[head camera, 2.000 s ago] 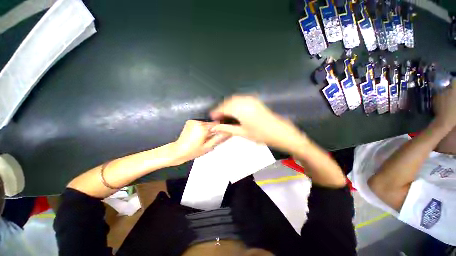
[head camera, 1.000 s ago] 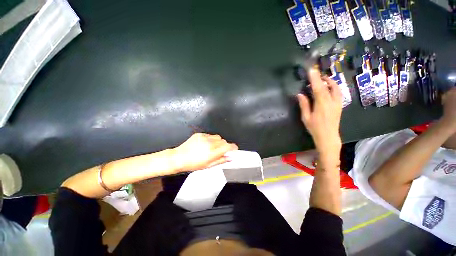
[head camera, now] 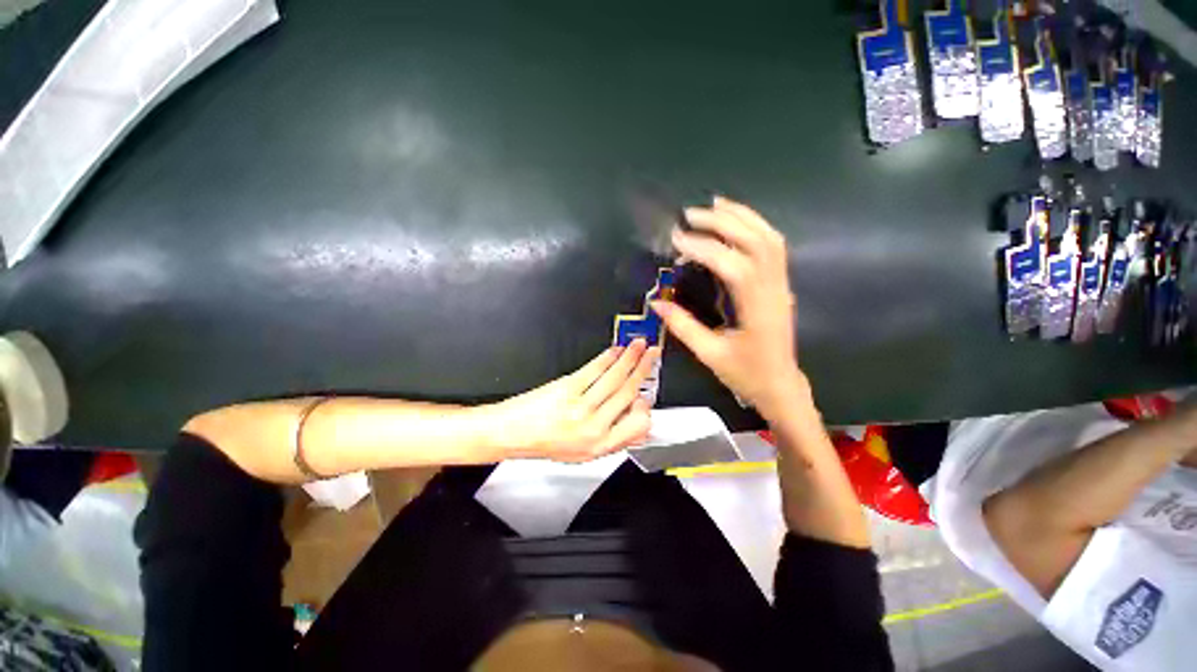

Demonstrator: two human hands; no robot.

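Note:
A circuit board assembly, blue above and silvery below, lies at the bench's front edge, tilted slightly right. My left hand holds its lower part, fingertips over the blue section. A white adhesive sheet strip hangs from under my left hand over the lap, its other end sticking out to the right. My right hand is just right of the board's top, fingers curved and thumb apart near the flex cable. A dark thing with a thin yellowish edge shows behind its fingers; whether it is gripped is unclear.
Two rows of finished or waiting boards lie at the right. A stack of adhesive sheets lies at the upper left. A person's bare arm rests near the bench edge at the right. A pale rounded object stands far left.
My right hand has come back from the board rows to my left hand. A board now lies under my left fingers. Two boards have gone from the near row's left end since the earliest frame.

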